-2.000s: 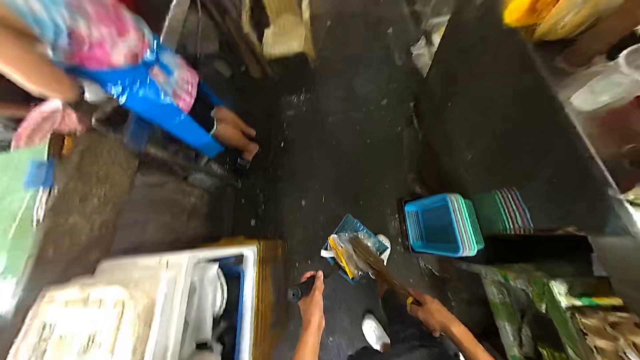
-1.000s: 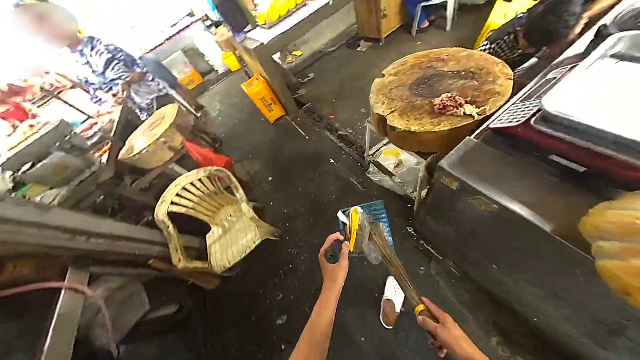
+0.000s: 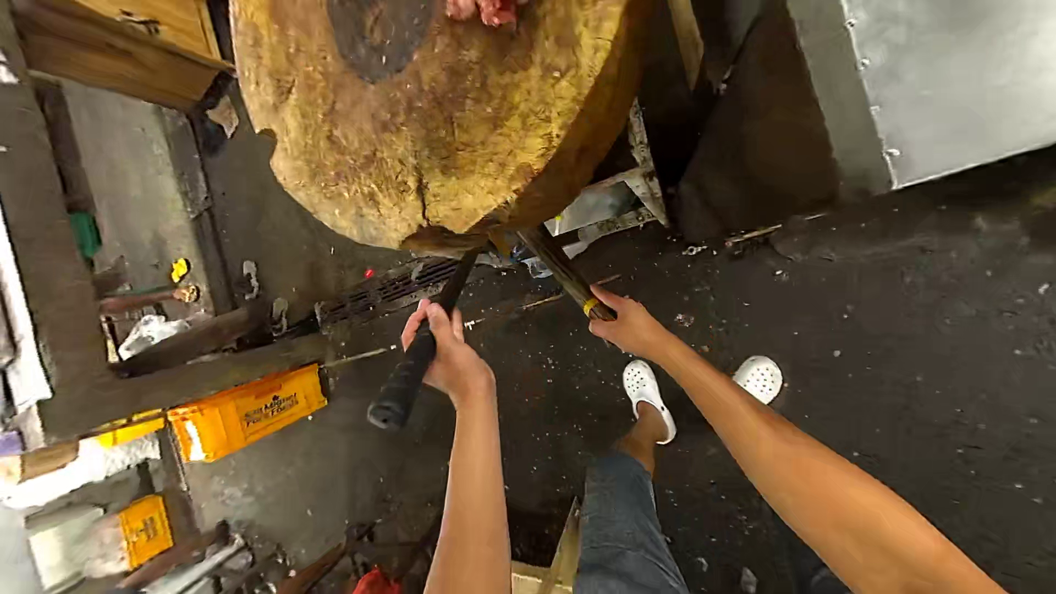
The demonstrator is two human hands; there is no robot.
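My left hand [image 3: 446,351] grips the black wrapped handle [image 3: 406,371] of a tool whose far end is hidden under a round wooden chopping block [image 3: 429,140]. In my right hand [image 3: 629,326] is the yellow-banded grip of a stick broom [image 3: 563,272]; its bristles also pass out of sight beneath the block. Both tools slant toward each other below the block's near edge. A bit of clear plastic [image 3: 536,266] shows on the floor between them. Raw meat [image 3: 487,10] lies on top of the block.
A metal-sided counter [image 3: 957,82] stands at the upper right. The block's stand [image 3: 648,177] has legs close to the broom. A floor drain grate [image 3: 388,290] runs left of the tools, near an orange box [image 3: 252,411]. Small scraps dot the dark floor.
My view has moved up to the chopping block. The broom and the left-hand tool, in the open earlier, now reach under the block. The blue dustpan-like piece seen before is hidden.
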